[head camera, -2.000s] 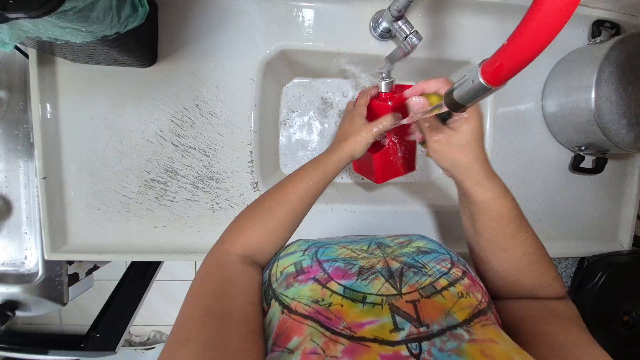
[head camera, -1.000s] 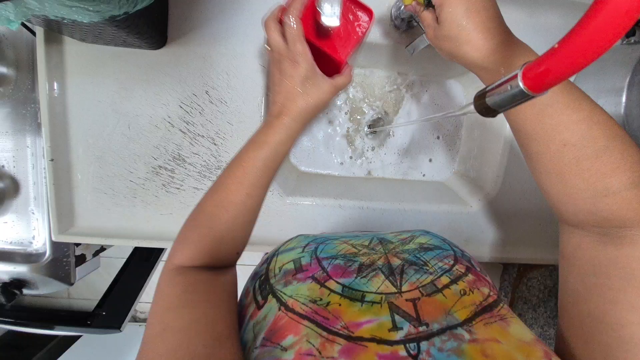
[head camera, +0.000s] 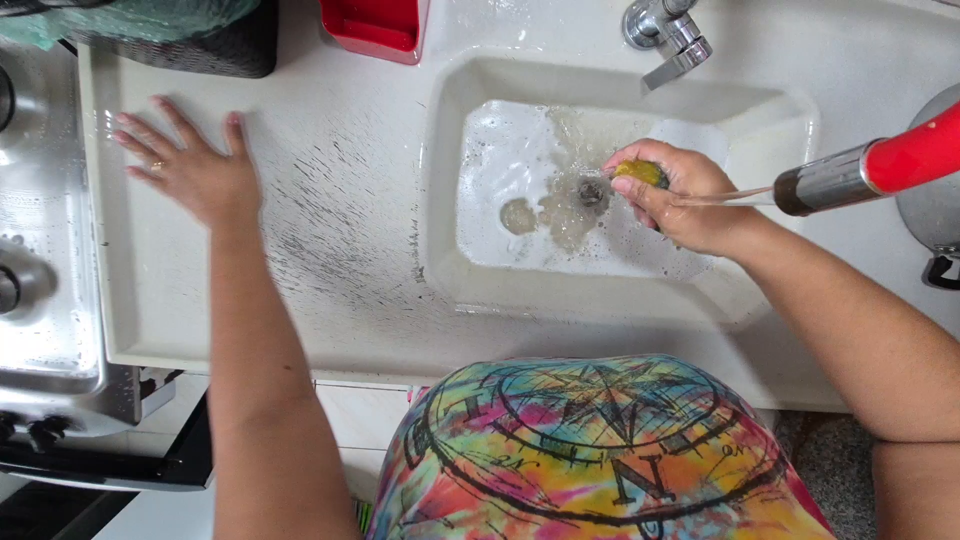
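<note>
My left hand (head camera: 199, 169) lies spread on the white drainboard (head camera: 345, 322) left of the basin, fingers apart, holding nothing. Over the right half of the sink basin (head camera: 450, 180), my right hand (head camera: 682, 195) grips a yellow and green sponge (head camera: 641, 173). Water from the red hose spout (head camera: 829, 180) strikes that hand. Suds cover much of the basin floor around the drain (head camera: 591, 193). A red container (head camera: 382, 26) stands at the top edge of the view, partly cut off.
A chrome tap (head camera: 667, 37) rises behind the basin. At the far left is a stainless steel stove (head camera: 52, 315). A dark woven bin (head camera: 247, 45) with a green plastic bag occupies the upper left corner. A metal pot (head camera: 926, 195) is at the right, behind the hose.
My left hand has let go of the red dispenser and moved left onto the drainboard. My right hand has come from the tap down into the water stream over the basin.
</note>
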